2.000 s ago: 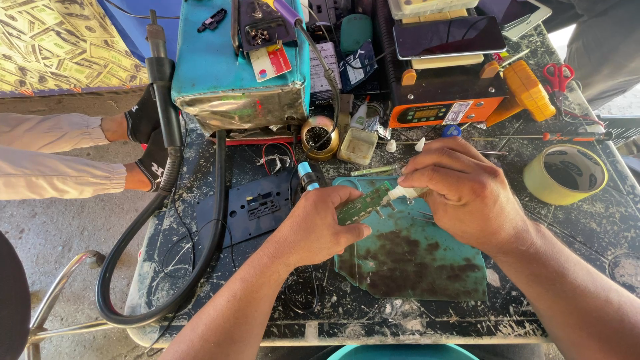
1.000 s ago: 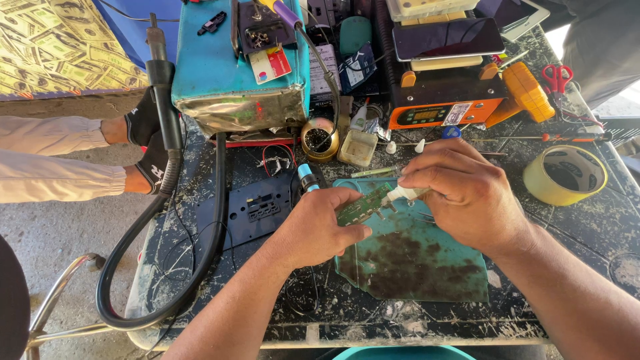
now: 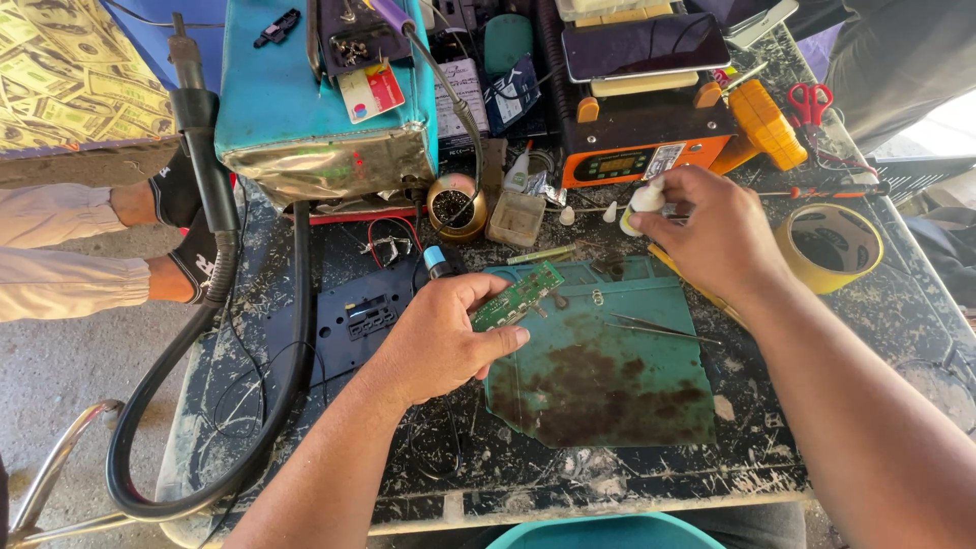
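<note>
My left hand [image 3: 450, 335] grips a small green circuit board [image 3: 526, 293] between thumb and fingers, above the left edge of a stained green work mat [image 3: 610, 381]. In my right hand [image 3: 709, 225] is a small white plastic bottle [image 3: 648, 200], held upright past the mat's far edge, close to two small white caps [image 3: 566, 216]. Metal tweezers [image 3: 659, 329] lie on the mat between the hands. Behind my left hand, a blue-tipped black tool [image 3: 437, 261] is partly hidden.
A dark panel [image 3: 328, 313] and thick black hose [image 3: 301, 305] lie left. At the back stand an orange-fronted station [image 3: 625, 164], a clear tray [image 3: 515, 219] and a brass tip cleaner [image 3: 455, 207]. Yellow tape [image 3: 829, 248] and red-handled scissors [image 3: 810, 107] are right. A person's legs [image 3: 76, 282] show left.
My right hand has moved away from the circuit board, toward the back right, with the white bottle in it. The board stays in my left hand, and the tweezers now show on the mat.
</note>
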